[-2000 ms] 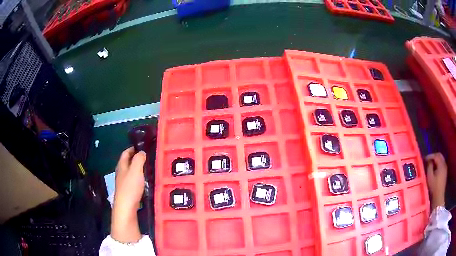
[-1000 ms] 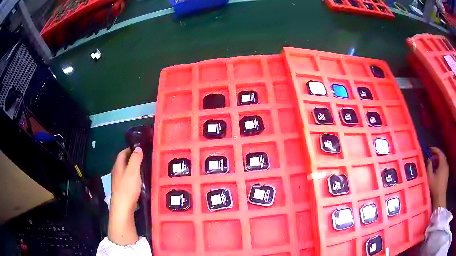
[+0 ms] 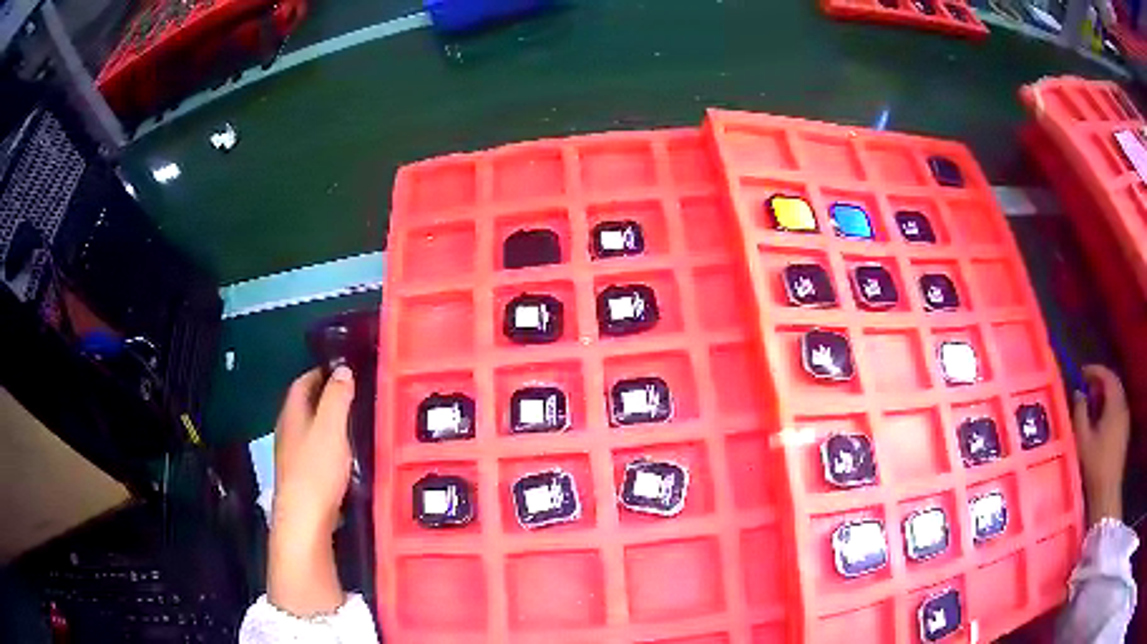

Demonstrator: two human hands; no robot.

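Observation:
Two red trays overlap in front of me: the left tray (image 3: pixel 564 564) and the right tray (image 3: pixel 916 432), whose edge lies over the left one. Several square watch units sit in their pockets. One unit glows yellow (image 3: pixel 791 213), one glows blue (image 3: pixel 852 220) and one glows white (image 3: pixel 958 362). My left hand (image 3: pixel 315 434) is closed around a dark rounded device (image 3: pixel 340 337), perhaps a scanner, beside the left tray's edge. My right hand (image 3: pixel 1102 421) is at the right tray's outer edge with a small dark thing (image 3: pixel 1092 398) at its fingers, too small to name.
Another red tray (image 3: pixel 1069 107) with a paper slip (image 3: pixel 1136 154) is at the right. More red trays (image 3: pixel 189 50) are at the far left and far right. A blue bin (image 3: pixel 478 10) stands at the back. A black computer tower (image 3: pixel 63 214) and keyboard (image 3: pixel 113 585) are at the left.
The upper-left lit unit turned from white to yellow, its neighbour from yellow to blue, and the middle-right unit from blue to white. The bottom unit went dark with a white mark. My right hand rose slightly.

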